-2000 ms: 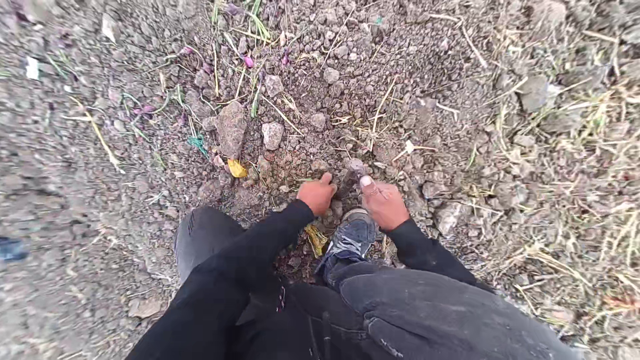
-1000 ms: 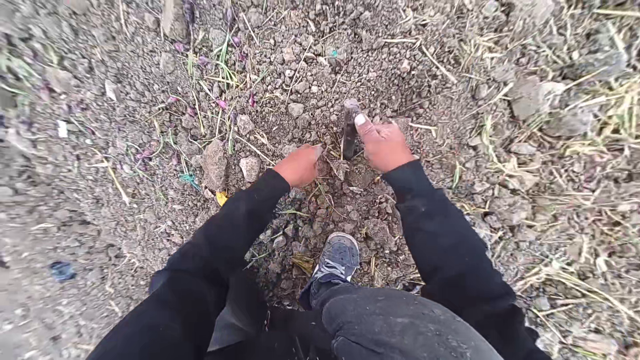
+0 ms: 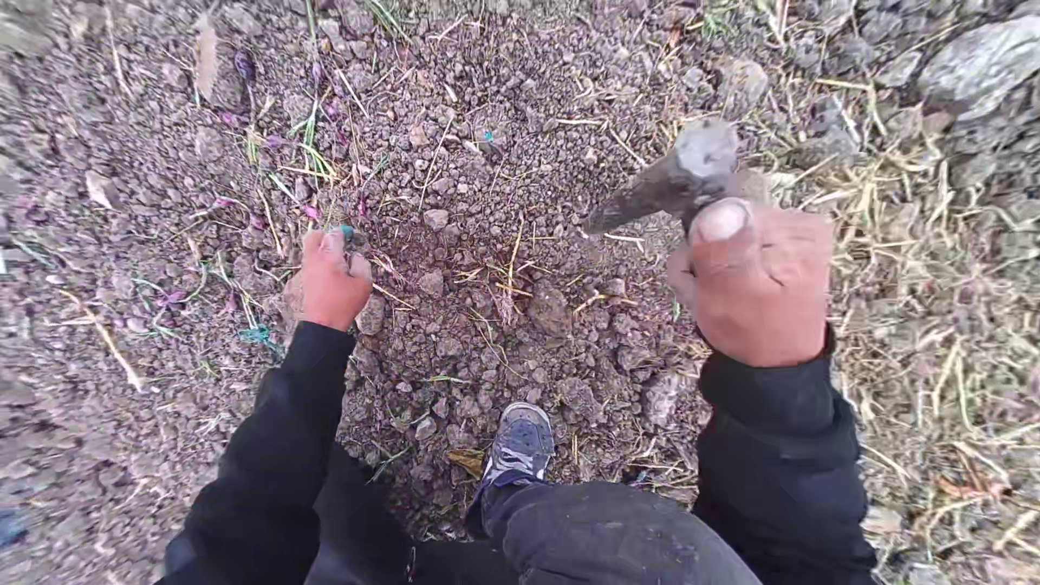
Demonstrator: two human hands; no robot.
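My right hand grips a short hand tool with a dull, soil-caked metal head; its handle is mostly hidden in my fist. The head points left and slightly down, over the loose soil. My left hand is low at the ground on the left, fingers bent, with a bit of teal material at its fingertips; whether it grips anything I cannot tell. Small onion-like purple bulbs and thin green stalks lie on the soil left of and above that hand.
Cloddy soil spreads between my hands, with my shoe at its lower middle. A large pale stone lies at the upper right, dry straw down the right side. Teal fibres lie below my left hand.
My hands were close together near the soil above my shoe; now they are wide apart. The left has moved left, and the right has moved right with the tool.
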